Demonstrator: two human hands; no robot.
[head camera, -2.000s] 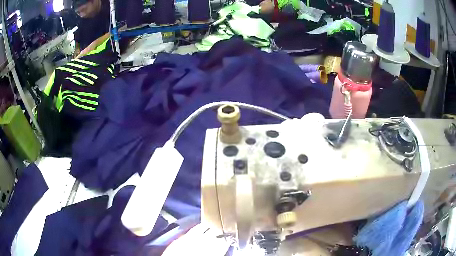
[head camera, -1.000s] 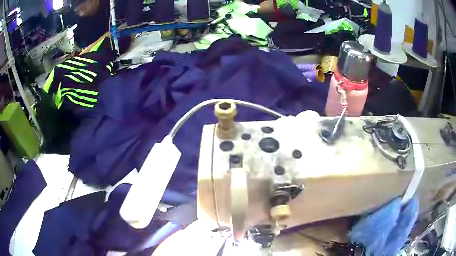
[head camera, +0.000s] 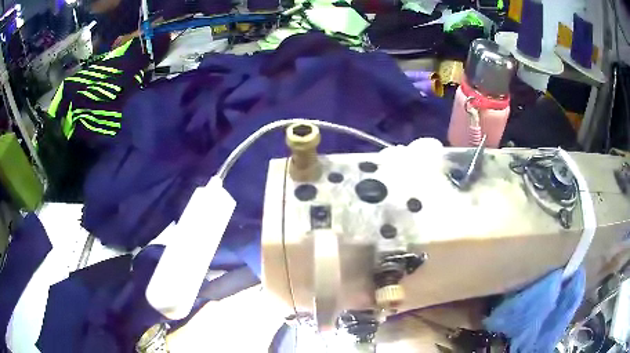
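Observation:
The cream sewing machine head (head camera: 414, 207) fills the lower right. Its needle area is lost in lamp glare at the bottom edge. The white lamp (head camera: 192, 248) hangs left of it on a bent neck. A pale, washed-out shape that looks like my left hand (head camera: 224, 324) is at the bottom edge, with a metal watch (head camera: 153, 338) at its left end. Its fingers and any hold are not readable. Dark navy cut pieces (head camera: 90, 310) lie at the lower left. My right hand cannot be made out; the tan area under the machine arm is unclear.
A large navy fabric heap (head camera: 276, 89) lies behind the machine. A pink flask (head camera: 480, 103) stands behind the arm. A blue tassel (head camera: 542, 314) hangs from a white band. Thread cones (head camera: 530, 31) stand upper right, a green box (head camera: 18, 172) far left. Neon-striped black garments (head camera: 93, 93) lie beyond.
The view has shifted, so the machine and heap sit slightly higher and further left. The watch has appeared at the bottom edge. The person at upper left is no longer clearly seen.

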